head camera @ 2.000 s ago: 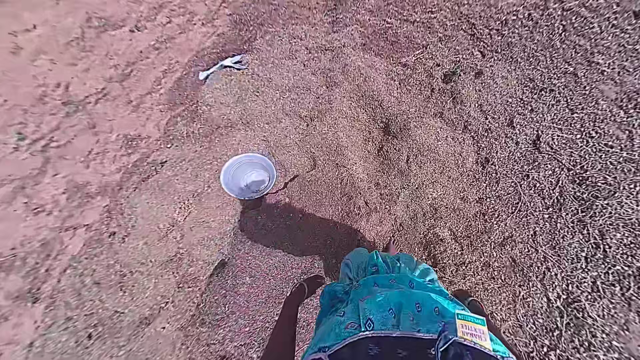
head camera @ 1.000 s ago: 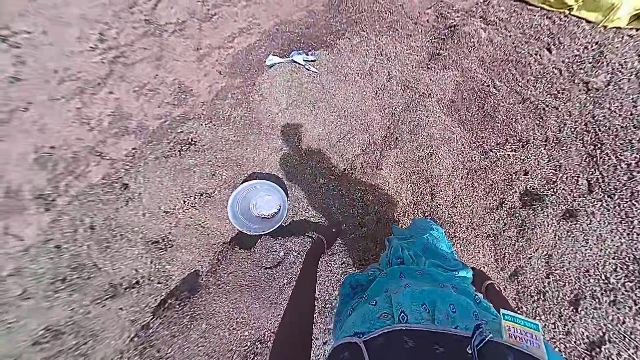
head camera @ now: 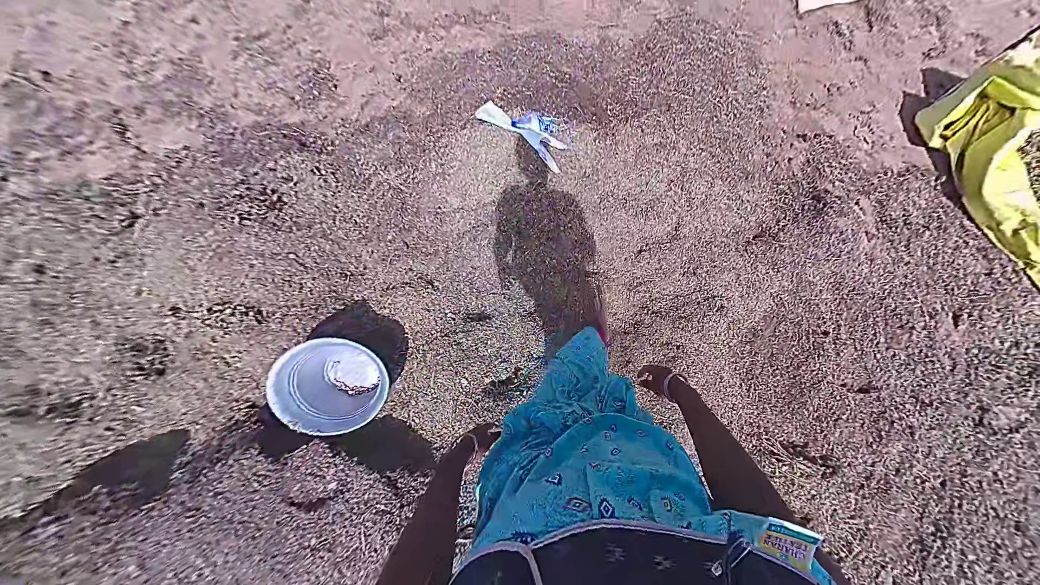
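Note:
My left hand point(head camera: 485, 436) hangs at the left side of the teal patterned cloth garment point(head camera: 601, 463), a bangle at its wrist; its fingers are partly hidden by the cloth. My right hand point(head camera: 654, 379) is just off the garment's right side, above the ground, also with a bangle, and nothing shows in it. A round light metal basin point(head camera: 305, 398) stands on the ground to the left of my left hand, with a pale roundish thing point(head camera: 356, 371) inside it.
Small grain-like material point(head camera: 699, 244) covers the ground. A white and blue crumpled plastic bag point(head camera: 532, 130) lies farther ahead. At the right edge is a yellow-green sheet or sack point(head camera: 987, 154). My shadow falls ahead of me.
The view has shifted, bringing more of the yellow-green sheet in. My left hand, stretched toward the basin a second ago, is now back beside the garment. My right hand now shows at its right side.

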